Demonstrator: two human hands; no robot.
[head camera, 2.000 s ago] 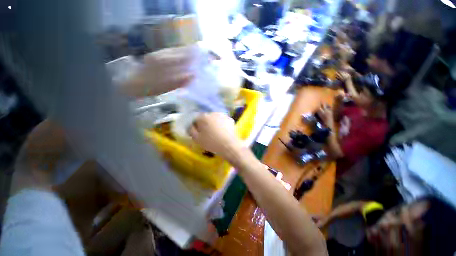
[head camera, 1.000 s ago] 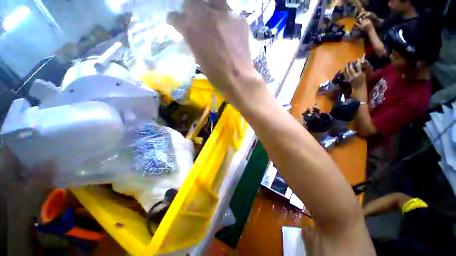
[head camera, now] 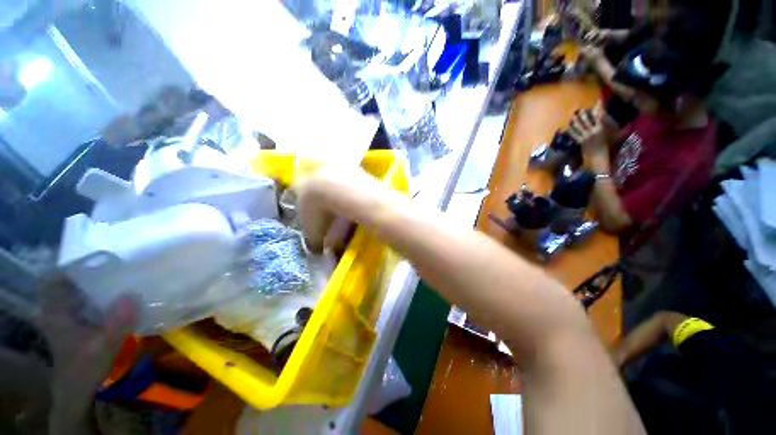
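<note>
My left hand (head camera: 94,331), blurred at the lower left, grips white plastic parts (head camera: 162,246) above the left side of the yellow bin (head camera: 340,314). A clear bag of small silvery screws or similar pieces (head camera: 279,259) lies against these parts, over the bin. My right hand (head camera: 328,204) reaches down into the far part of the bin, palm down. Its fingertips are hidden, so what they touch cannot be told.
A clear bag of small pieces (head camera: 417,119) lies on the bench behind the bin. Right, an orange bench (head camera: 544,127) holds dark camera parts (head camera: 532,208). A person in a red shirt (head camera: 664,161) works there. An arm with a yellow band (head camera: 693,330) is lower right.
My right hand has come down from above the bin's far side, where it was at a clear bag, into the bin. The white parts have shifted slightly right in view.
</note>
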